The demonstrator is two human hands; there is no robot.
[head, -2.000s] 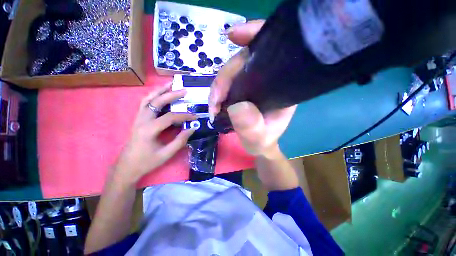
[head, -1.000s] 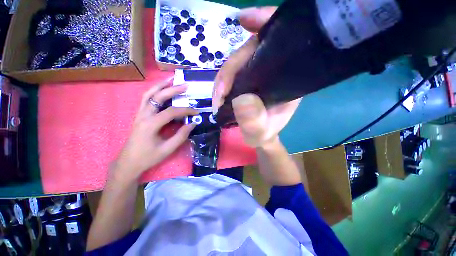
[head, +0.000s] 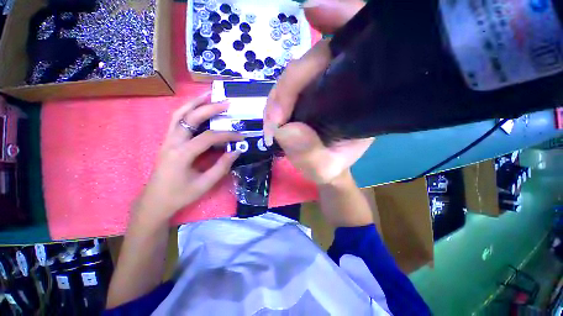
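Note:
A black and silver-white camera body [head: 246,106] lies on the pink-red mat [head: 105,166], its plastic-wrapped black grip [head: 252,184] towards me. Two pale round parts show on its black strip. My left hand [head: 194,148], with a ring, holds the body's left side, fingertips beside the left round part. My right hand [head: 308,123] is wrapped around the thick dark electric screwdriver [head: 383,74], which fills the upper right. Its tip end is at the right round part; my fingers hide the bit and whether it touches.
An open screw box [head: 163,58] with black curved parts stands upper left. A white parts tray [head: 259,37] with black and clear discs is behind the camera body. A black cord [head: 460,154] hangs right. Cartons [head: 404,225] stand below the bench edge; dark bodies [head: 74,278] wait lower left.
The screwdriver's body has swung right and lower, towards level, with my right hand still around it. My left hand and the camera body have hardly moved.

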